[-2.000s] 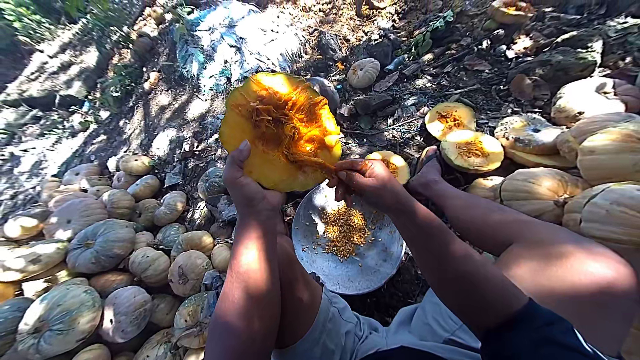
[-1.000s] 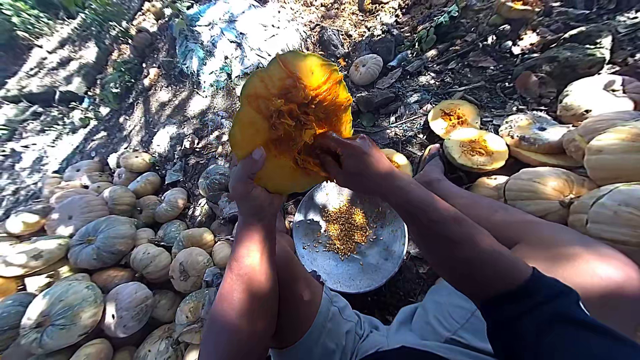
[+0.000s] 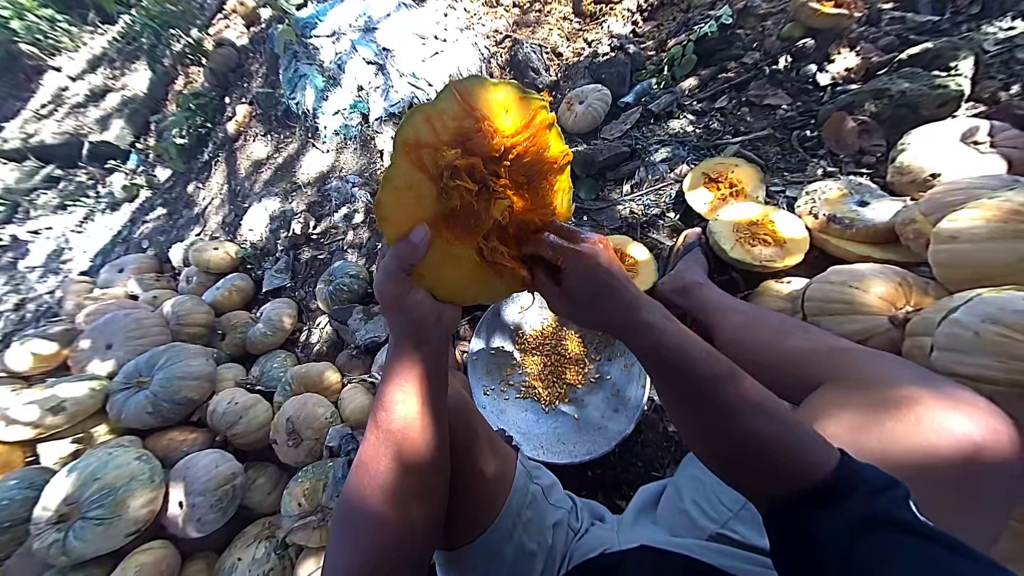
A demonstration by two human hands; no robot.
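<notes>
A large pumpkin half (image 3: 424, 176), cut face toward me, is held up by my left hand (image 3: 416, 284) at its lower left edge, thumb on the flesh. The fingers of my right hand (image 3: 580, 276) are in the stringy orange pulp (image 3: 484, 188) at the lower right of the hollow; whether they pinch any pulp is hidden. Below the half, a round grey metal basin (image 3: 560, 444) sits on the ground between my legs, with a heap of pumpkin seeds (image 3: 552, 364) in it.
Whole pumpkins (image 3: 164, 384) are piled at the left. Cut pumpkin halves (image 3: 758, 236) lie by my foot (image 3: 686, 264), and more large pumpkins (image 3: 872, 304) stand at the right. One small pumpkin (image 3: 584, 109) rests beyond the basin near stones. A crumpled plastic sheet (image 3: 392, 56) lies at the top.
My right hand has moved from the middle of the hollow to its lower right side. Two seconds ago it held a strand of pulp at the lower right edge. My left hand still holds the half.
</notes>
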